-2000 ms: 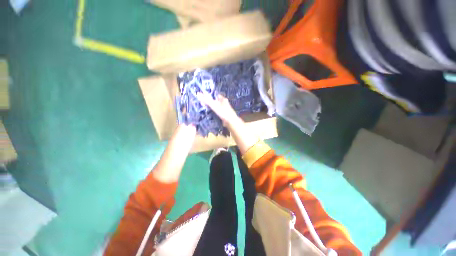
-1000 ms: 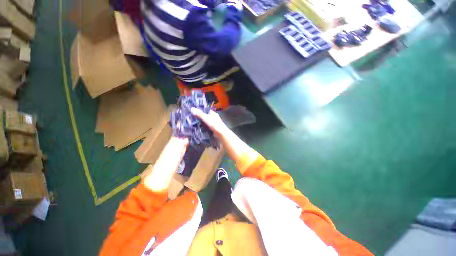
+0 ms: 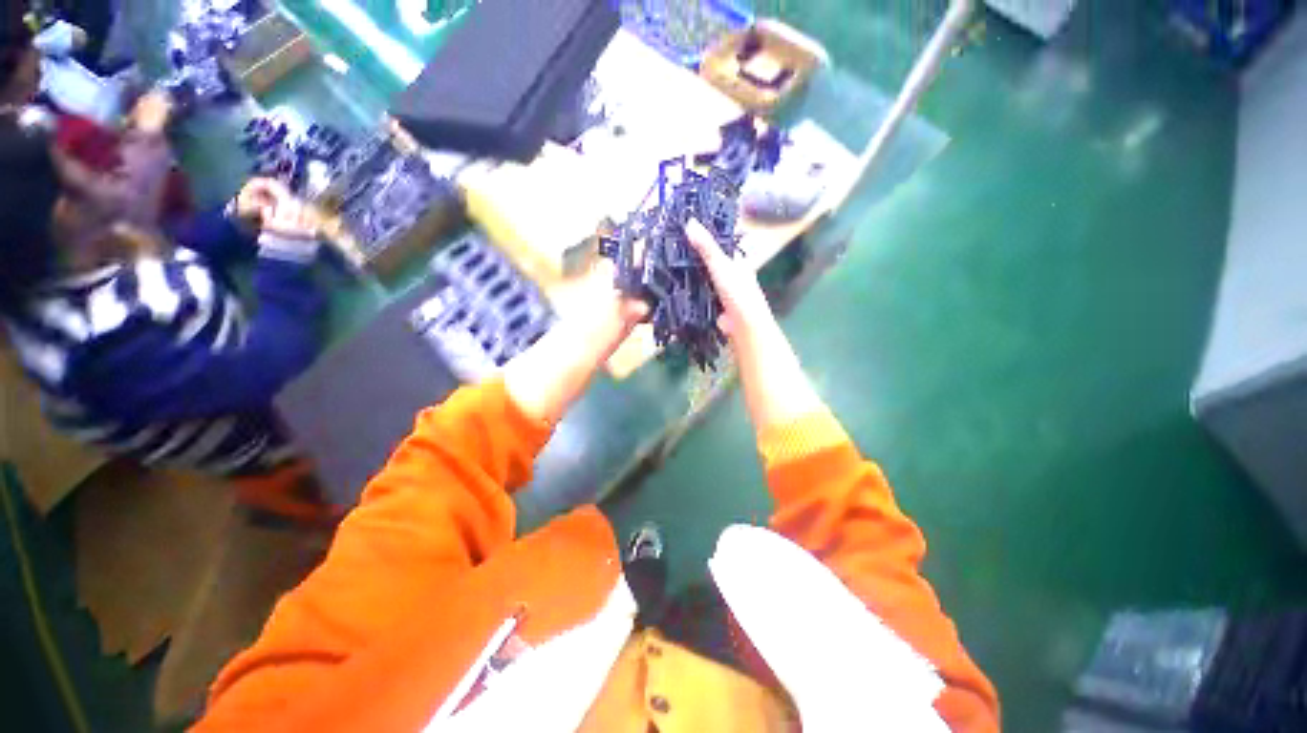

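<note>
My two bare hands hold a tangled bunch of dark grey plastic frames point(image 3: 685, 265) between them, in the air over the near edge of the bench. My left hand point(image 3: 602, 308) is at the bunch's left and lower side. My right hand point(image 3: 724, 279) presses it from the right, with the thumb over the front. The bunch hides most of my fingers. Rows of grey-rimmed units point(image 3: 480, 308) lie on a dark foam sheet point(image 3: 351, 387) to the left.
A thick black foam block point(image 3: 502, 72), a small tan carton point(image 3: 763, 65) and a blue tray point(image 3: 681, 22) stand on the bench. A person in a striped top point(image 3: 158, 344) works at the left beside a carton of parts point(image 3: 387, 208). Brown cardboard point(image 3: 158, 544) lies lower left.
My hands have lifted the bunch of frames out of the floor carton and carried it to the bench. The view has turned, and the open carton is out of sight.
</note>
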